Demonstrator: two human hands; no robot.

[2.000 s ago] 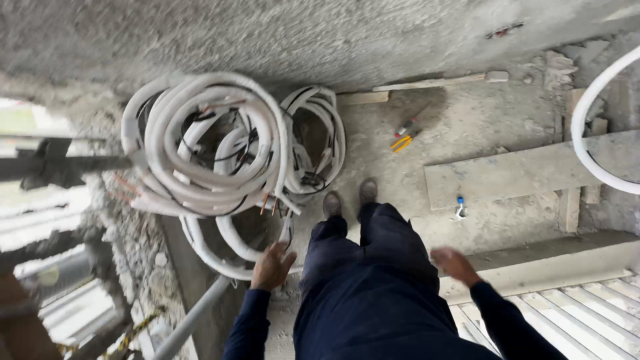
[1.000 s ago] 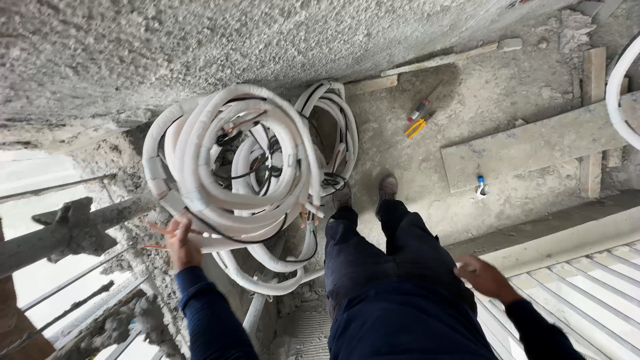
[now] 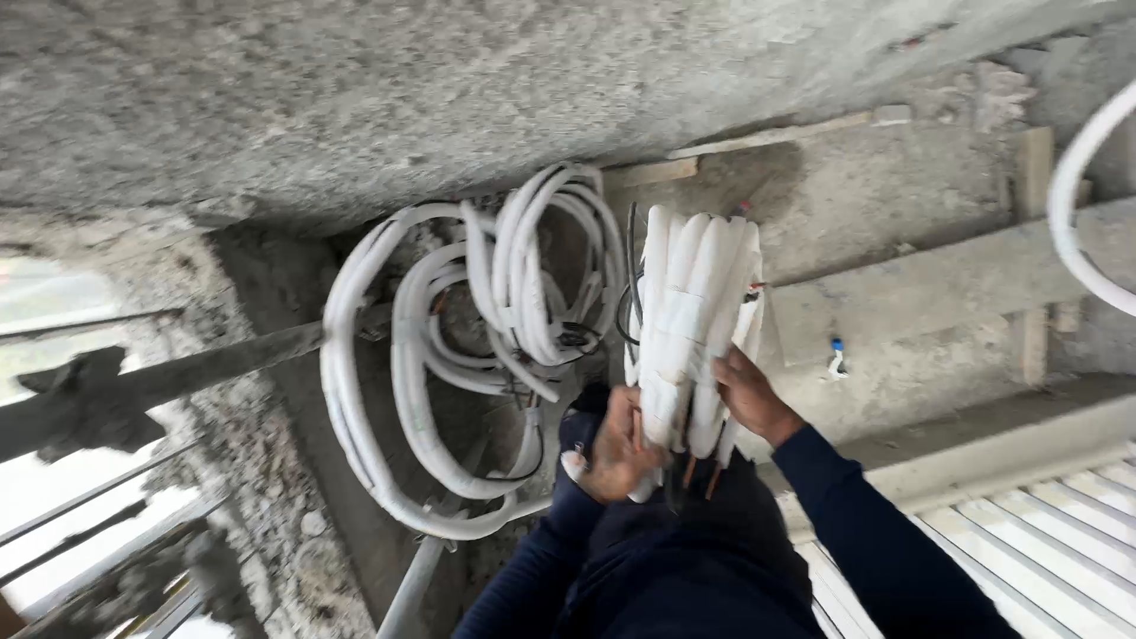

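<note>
A coil of white-insulated copper pipe (image 3: pixel 688 328) is held up edge-on in front of my legs, with a black cable at its left side and bare copper ends at the bottom. My left hand (image 3: pixel 617 453) grips its lower left part near a copper end; it is slightly blurred. My right hand (image 3: pixel 753 397) holds the coil's lower right side. More coils of white-insulated pipe stay to the left: a tighter one (image 3: pixel 524 266) by the wall and a wider, looser one (image 3: pixel 342 390) near the metal pole.
A rough concrete wall (image 3: pixel 399 98) runs along the top. A metal pole (image 3: pixel 222 364) crosses at left beside broken masonry. On the right lie a long board (image 3: pixel 932 266), a small blue-capped item (image 3: pixel 837 358), white railing bars (image 3: pixel 1003 550) and a white curved pipe (image 3: pixel 1069 213).
The top coil has been lifted off the others and moved right, now edge-on before my legs. My right hand, empty a second ago, has come onto it. The coils beneath are uncovered.
</note>
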